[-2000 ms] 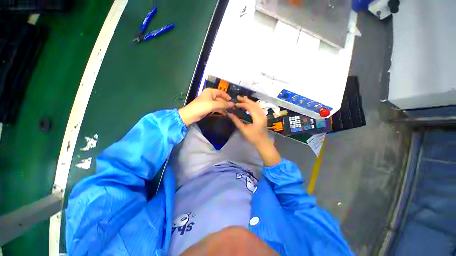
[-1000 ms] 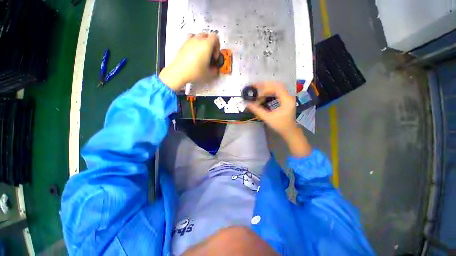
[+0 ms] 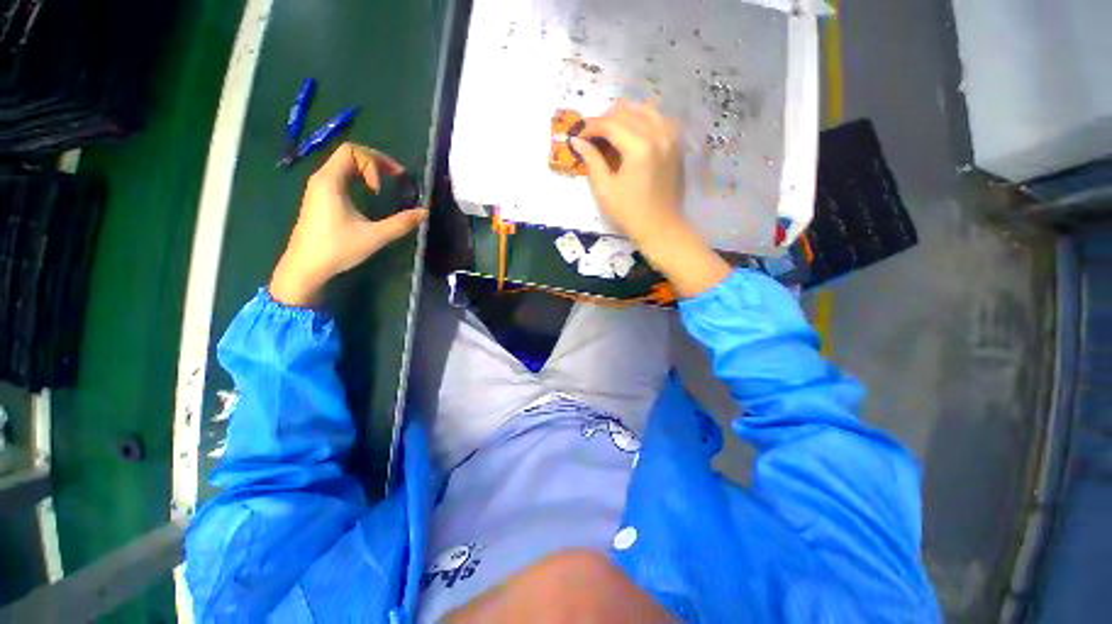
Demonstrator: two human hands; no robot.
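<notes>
My right hand (image 3: 640, 165) is over the grey plate. Its thumb and fingertips pinch a small round black part (image 3: 577, 143) at the seat of the orange fixture (image 3: 566, 167); the fingers partly hide the part. My left hand (image 3: 339, 217) is over the green surface, left of the machine. Its thumb and index finger are curved around another dark round part (image 3: 404, 189), which is blurred and partly hidden by the fingers.
Blue-handled cutters (image 3: 316, 128) lie beyond my left hand. White pieces (image 3: 596, 255) and an orange cable (image 3: 502, 250) are on the ledge below the grey plate (image 3: 659, 61). Black trays (image 3: 860, 201) are at right, others (image 3: 43, 280) at far left.
My left hand has moved from the fixture left to the green surface. My right hand has moved from the plate's front edge up to the fixture with its black part. The view has shifted slightly.
</notes>
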